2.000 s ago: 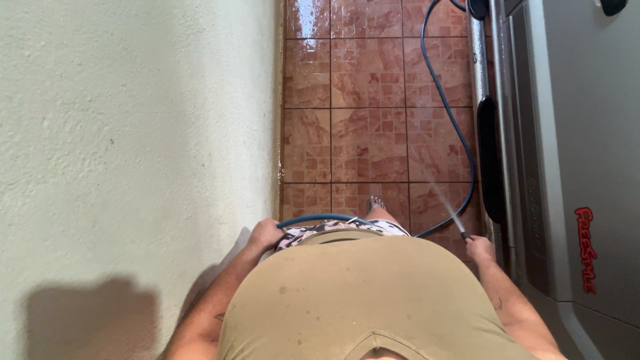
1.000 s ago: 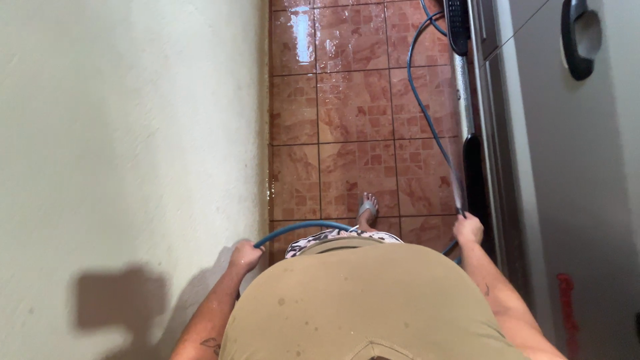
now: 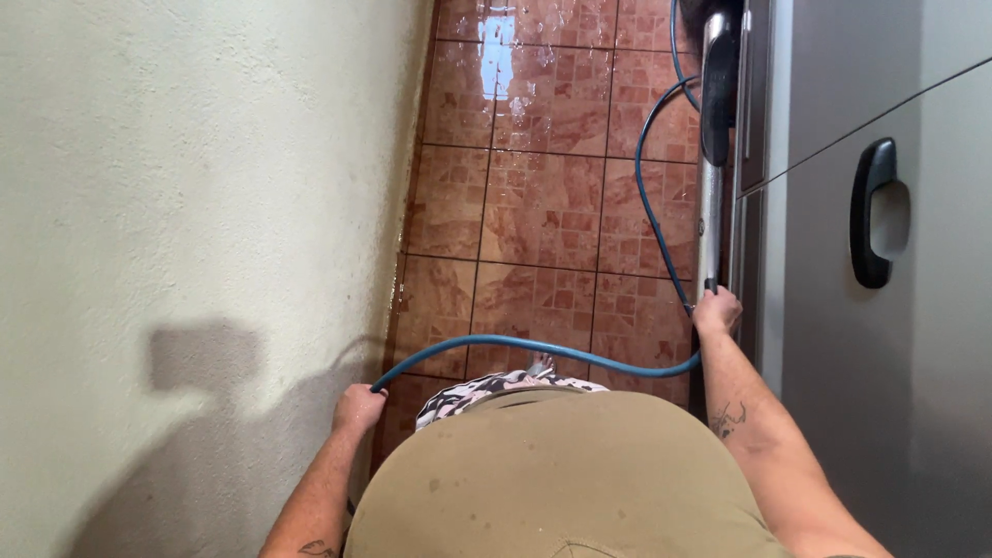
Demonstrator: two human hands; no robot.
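Observation:
My left hand (image 3: pixel 360 408) is closed around a blue hose (image 3: pixel 496 340) close to the pale wall. From there the hose bows across in front of my body towards my right hand (image 3: pixel 717 311). My right hand grips a dark hose nozzle (image 3: pixel 711 286) beside the vehicle's side step (image 3: pixel 708 209). Whether water leaves the nozzle is hard to tell against the bright step. A further stretch of hose loops over the tiles along the step.
A rough pale wall (image 3: pixel 232 194) rises on the left. On the right stands a grey vehicle (image 3: pixel 845 349) with a black door handle (image 3: pixel 872 213). Between them runs a narrow floor of reddish tiles (image 3: pixel 542 201), wet and shiny farther ahead. My foot (image 3: pixel 543 363) shows below.
The view has shifted along the vehicle, and its door handle now shows fully. My right hand has come close to the side step. The hose between my hands shows in a longer bow.

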